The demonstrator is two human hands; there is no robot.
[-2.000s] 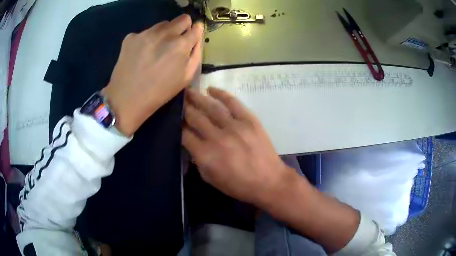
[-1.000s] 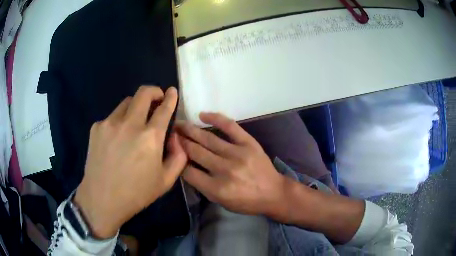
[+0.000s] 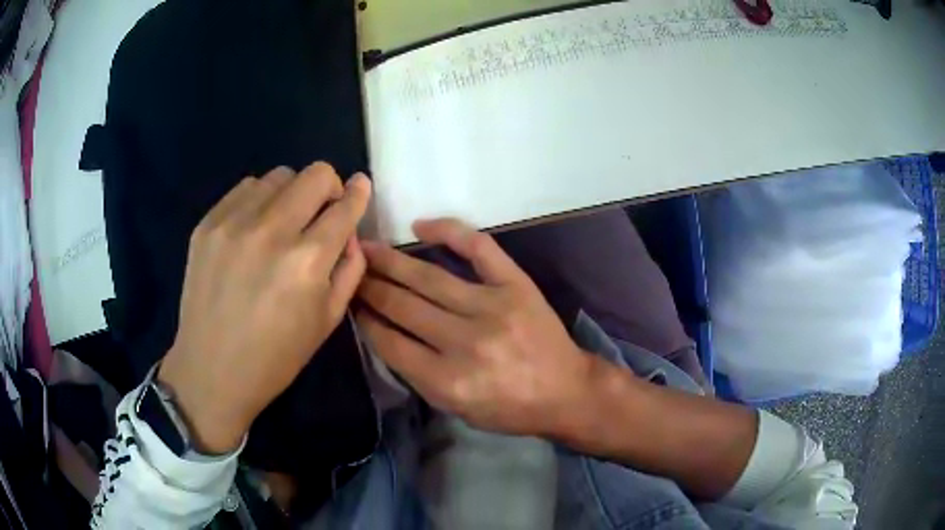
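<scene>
A black bag panel [image 3: 233,98] with small side tabs lies on the left of the machine table and hangs over its front edge towards the lap. My left hand [image 3: 275,280] lies on the panel, its fingertips pinching the right edge. My right hand [image 3: 482,326] is at the same edge just below, its fingertips on the edge and partly hidden under it. A thin pale layer shows along the edge. The needle area is out of the picture.
The white table [image 3: 622,124] has a printed ruler. Red-handled snips [image 3: 754,10] lie at the top edge, mostly cut off. A blue basket [image 3: 920,280] with white sheets [image 3: 808,285] stands at the right. Cut pieces [image 3: 78,414] hang at the lower left.
The view has shifted down, and the needle area has left it. My left hand has moved from near the needle down the panel edge, close to my right hand.
</scene>
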